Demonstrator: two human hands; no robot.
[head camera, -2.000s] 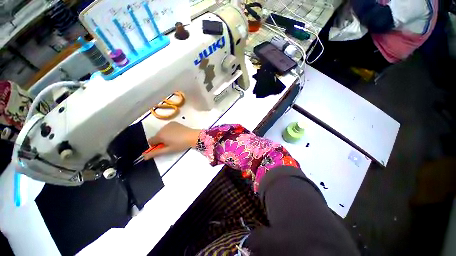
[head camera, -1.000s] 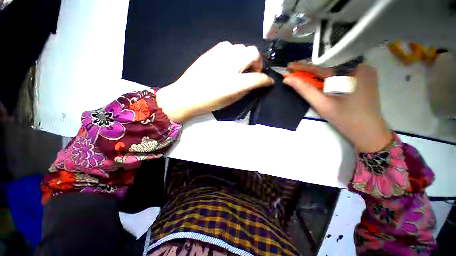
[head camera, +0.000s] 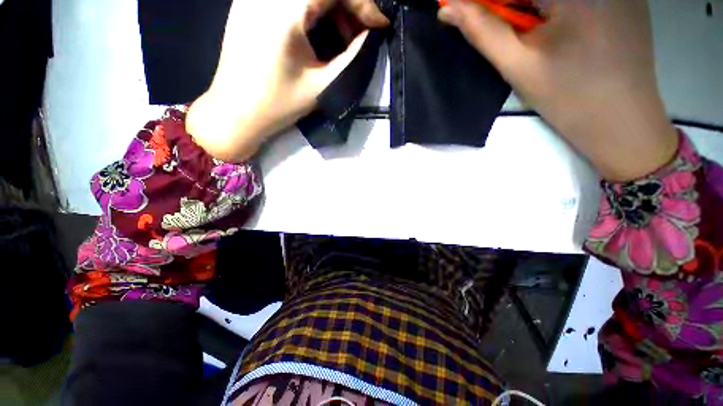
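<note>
A black cut panel (head camera: 452, 87) lies at the top centre on the white table, with a slit or gap and a stitched edge running toward me. My left hand (head camera: 277, 71) pinches the cloth left of that gap between thumb and fingers, its edge folded up. My right hand (head camera: 571, 71) holds the orange-red snips (head camera: 511, 11) at the top edge, right of the gap. The snips' tips are hidden or out of the picture. The needle area is not in view.
The white table's front edge (head camera: 444, 238) runs across in front of my checked apron (head camera: 357, 325). A lower white board (head camera: 577, 337) with dark bits shows at lower right. Dark cloth (head camera: 22, 79) hangs at the far left.
The view has swung down and closer, so the sewing machine has left the picture. Both hands now sit higher in view. The cloth's near edges are spread apart around a pale gap.
</note>
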